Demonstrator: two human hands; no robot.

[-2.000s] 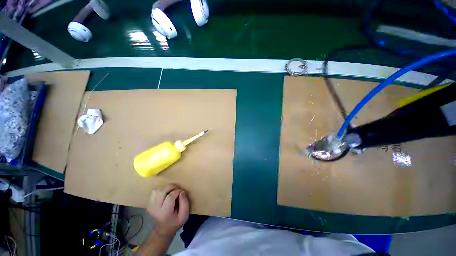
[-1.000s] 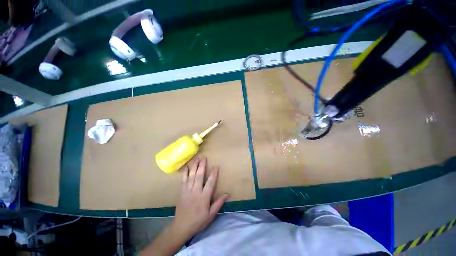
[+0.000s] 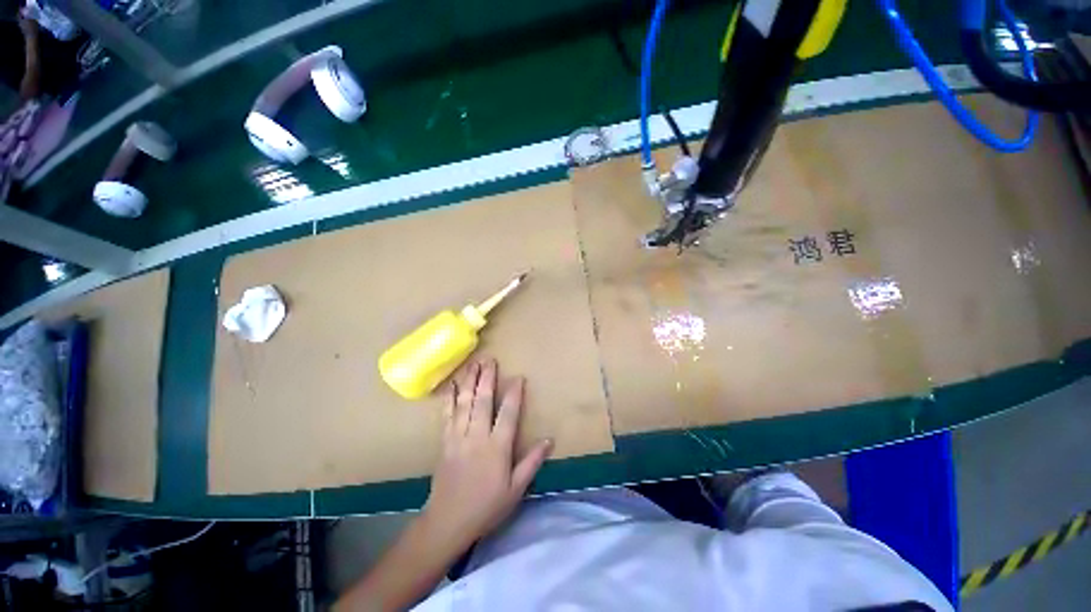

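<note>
My left hand [image 3: 479, 448] rests flat on the cardboard mat [image 3: 299, 407], bare, fingers apart, holding nothing. Its fingertips lie beside the base of a yellow squeeze bottle [image 3: 428, 354], which lies on its side with its thin nozzle pointing up and to the right. The black screwdriver [image 3: 742, 132] hangs over the right cardboard, its metal nose [image 3: 684, 215] pointing down and left. A crumpled white tissue [image 3: 256, 313] lies at the mat's left. My right hand is not in view.
Two cat-ear headsets [image 3: 306, 105] [image 3: 134, 170] lie on the green conveyor [image 3: 479, 96] behind the pale rail. A small metal ring [image 3: 586, 146] is on the rail. Blue hoses [image 3: 957, 114] loop at the upper right. A blue tray with plastic bags [image 3: 30, 412] is at the far left.
My left hand has gone from curled below the bottle to flat beside it. The screwdriver has swung to a more upright angle, uncovering black characters on the cardboard. The camera view has shifted.
</note>
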